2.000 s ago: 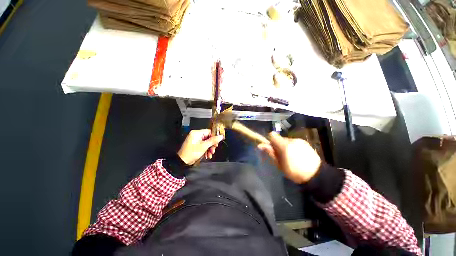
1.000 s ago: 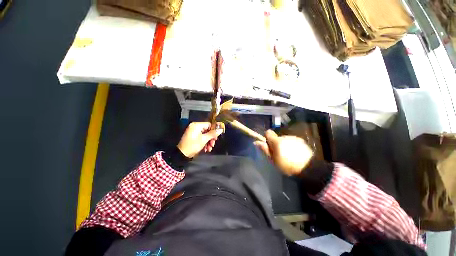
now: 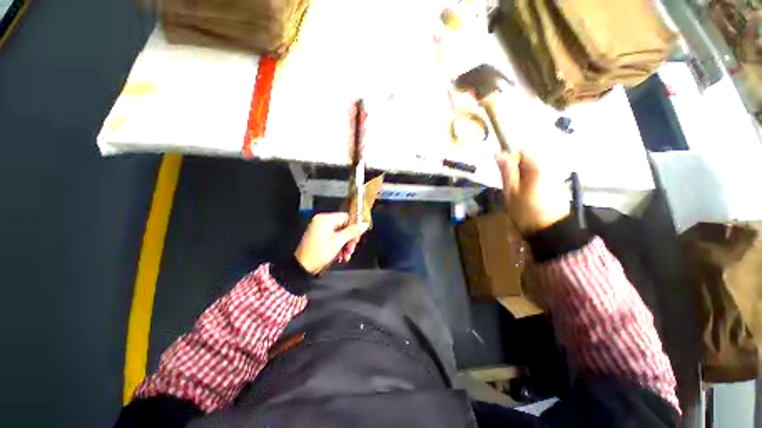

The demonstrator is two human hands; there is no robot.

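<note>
My left hand (image 3: 328,241) pinches a brown fabric piece (image 3: 370,197) at the end of the narrow bench bar (image 3: 358,150), which juts from the table's front edge. The fabric is folded and mostly hidden by the fingers and the bar. My right hand (image 3: 531,192) is closed round the lower handle of a wooden-handled hammer (image 3: 496,117). The dark hammer head is over the table, near a yellow-gold ring (image 3: 469,128). Any small metal part at the left fingertips is too small to tell.
The white table (image 3: 192,109) bears a red tape strip (image 3: 261,104), a left panel stack (image 3: 234,23) and a right panel stack (image 3: 585,46). A dark tool (image 3: 459,166) lies at the front edge. A second hammer's head (image 3: 565,124) shows behind my right hand. A cardboard box (image 3: 495,255) stands below.
My right hand has moved right and forward with the hammer, lifting its head away from the bar to over the table. My left hand still holds the fabric at the bar.
</note>
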